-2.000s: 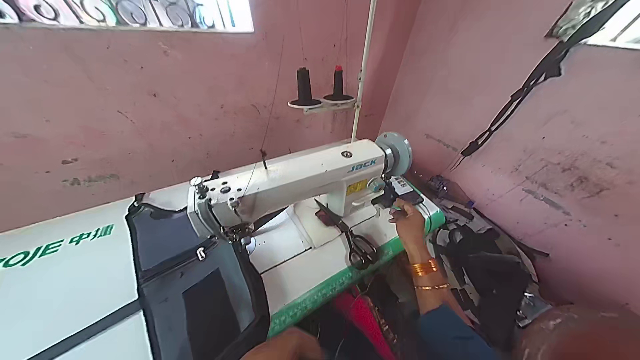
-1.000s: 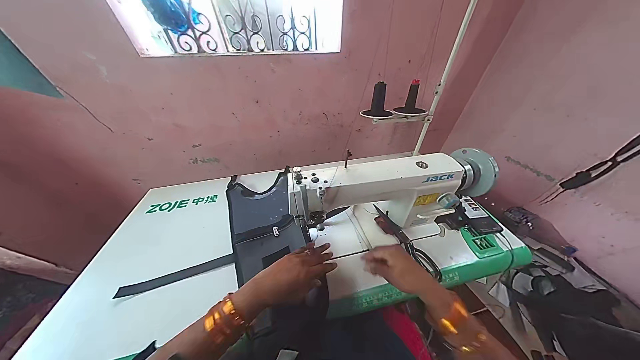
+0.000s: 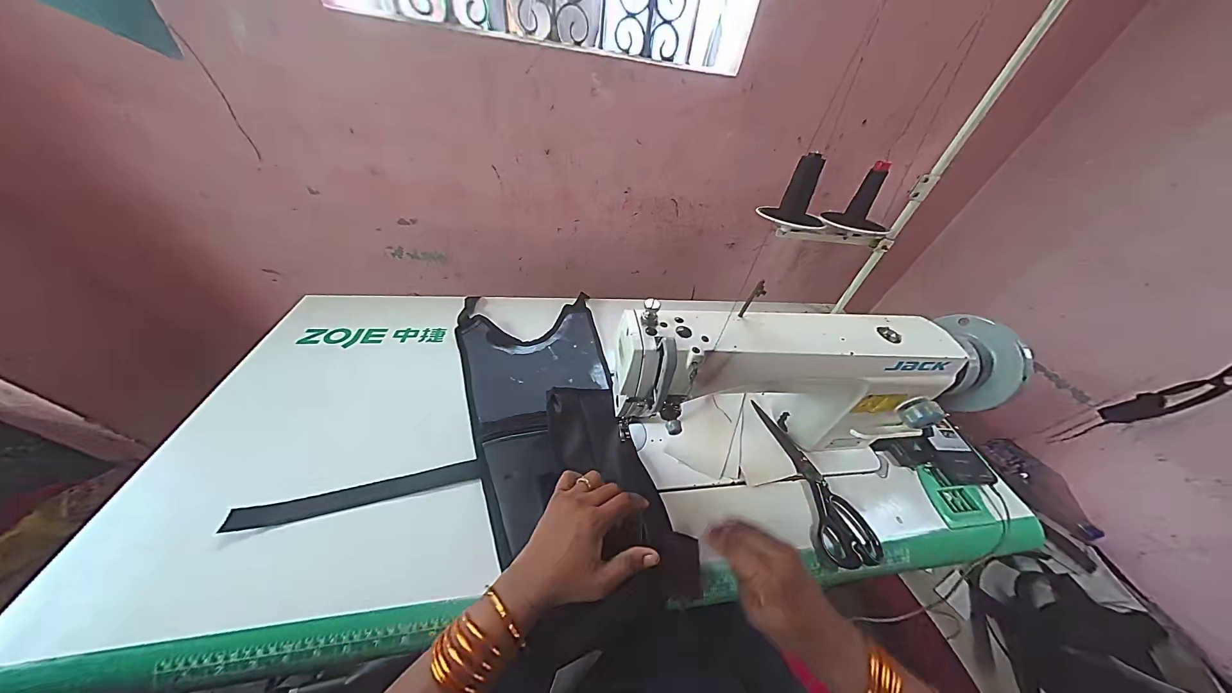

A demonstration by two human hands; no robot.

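Note:
My left hand [image 3: 587, 539] rests on a dark folded fabric piece [image 3: 585, 428], its fingers bent against the cloth; whether it grips any is unclear. Under that piece lies a black-bound fabric panel [image 3: 534, 371] with a curved top edge and a strap [image 3: 356, 496] stretching left across the table. My right hand [image 3: 765, 573], blurred by motion, is at the table's front edge, right of the fabric, with no object visible in it. The white Jack sewing machine [image 3: 818, 356] stands behind, its needle area [image 3: 630, 423] beside the fabric's right edge. Black-handled scissors [image 3: 818, 491] lie under the machine arm, right of my right hand.
A thread stand holds a black cone [image 3: 802, 188] and a second one with a red tip [image 3: 869, 191]. Small dark items [image 3: 948, 457] lie by the handwheel [image 3: 987, 364]. Dark cloth [image 3: 1078, 616] is heaped at lower right. A pink wall [image 3: 481, 173] rises behind the white table [image 3: 366, 568].
Two seconds ago my right hand was near the machine's right end; it is now close to the fabric. A folded dark piece now lies over the panel by the needle area. The view has shifted.

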